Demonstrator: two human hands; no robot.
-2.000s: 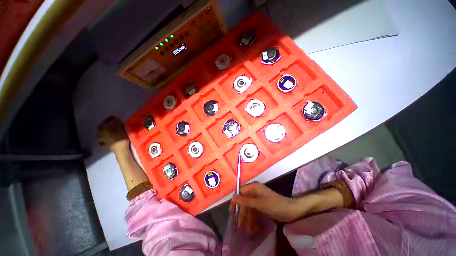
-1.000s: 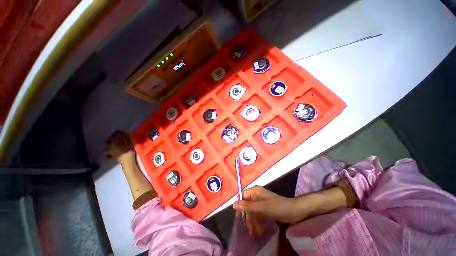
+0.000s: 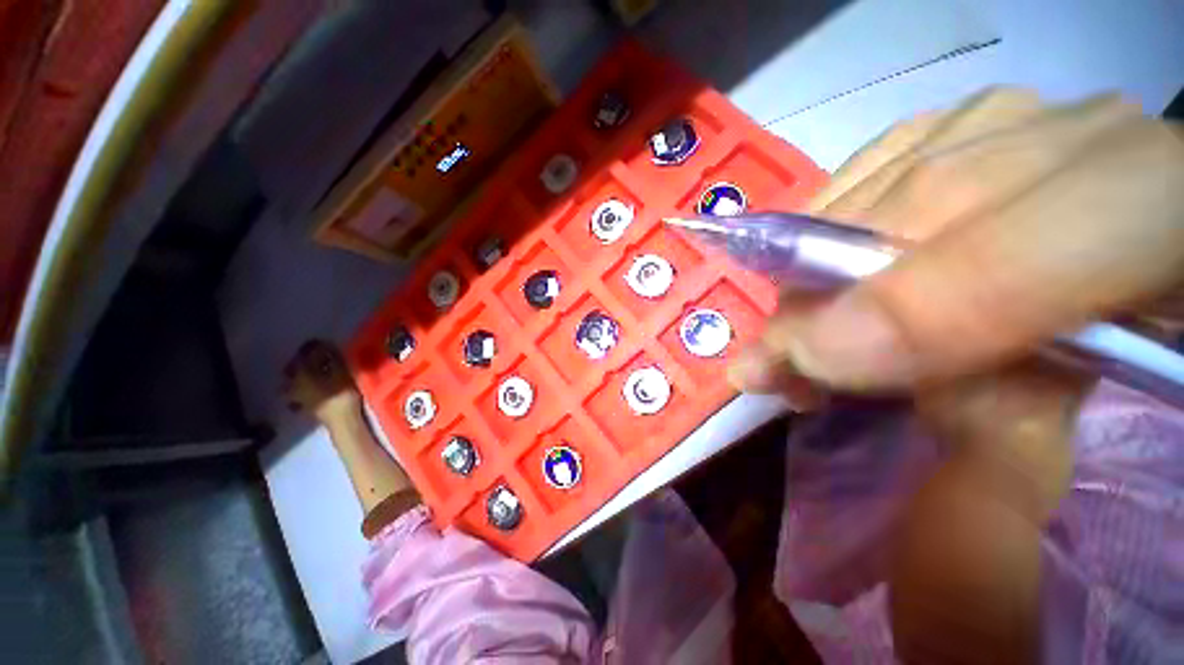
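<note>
The red parts tray lies tilted across the view, with round watch movements in its square pockets. A blue-rimmed movement is near the front edge and another is toward the right. A silver-white movement sits between them. My right hand is large, blurred and close to the camera. It holds a purple-silver pen, tip pointing left, above the tray's right part, hiding the tray's right corner. My left hand is at the tray's left edge, dim and small; its fingers are unclear.
A yellow-framed tester with a small lit display stands behind the tray. A dark thin edge crosses the white tabletop at upper right. Part of another yellow box shows at the top. A curved yellow-white rim passes at upper left.
My right hand has risen from the tray's front edge toward the camera and right, with the pen lifted off the silver-white movement's pocket. My left hand stays by the tray's left edge.
</note>
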